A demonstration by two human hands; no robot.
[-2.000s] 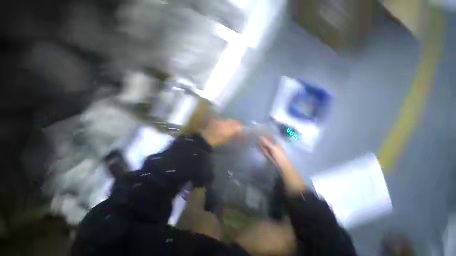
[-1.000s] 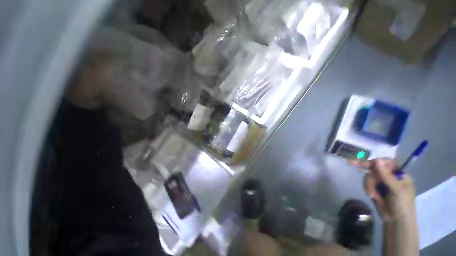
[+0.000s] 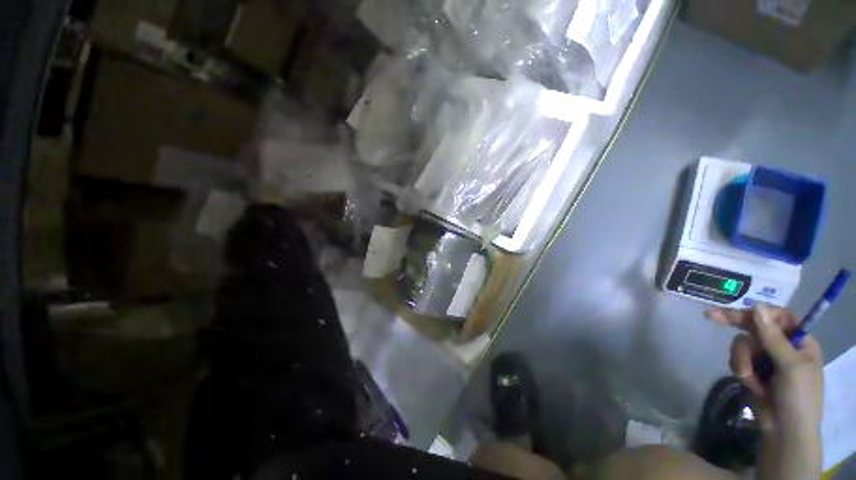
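Note:
My right hand (image 3: 781,364) holds a blue ballpoint pen (image 3: 820,307) at the lower right, its index finger extended at the front edge of the white digital scale (image 3: 696,225). A blue open scale tray (image 3: 781,214) sits on the round platform, and green digits are lit on the display. My left arm in a dark sleeve reaches up and left toward clear bags; the hand at its end is too dark and blurred to make out.
A white-rimmed shallow bin (image 3: 552,178) holds clear bags. Below it is an open brown carton (image 3: 496,289) with bagged parts. Another carton (image 3: 787,26) stands at the top right. Dark shoes (image 3: 512,394) are at the bottom. White paper (image 3: 841,412) lies at the right edge.
The view has shifted, and the scale now shows farther right. My left arm has moved from beside the papers onto the bags. My right hand still has the pen near the scale.

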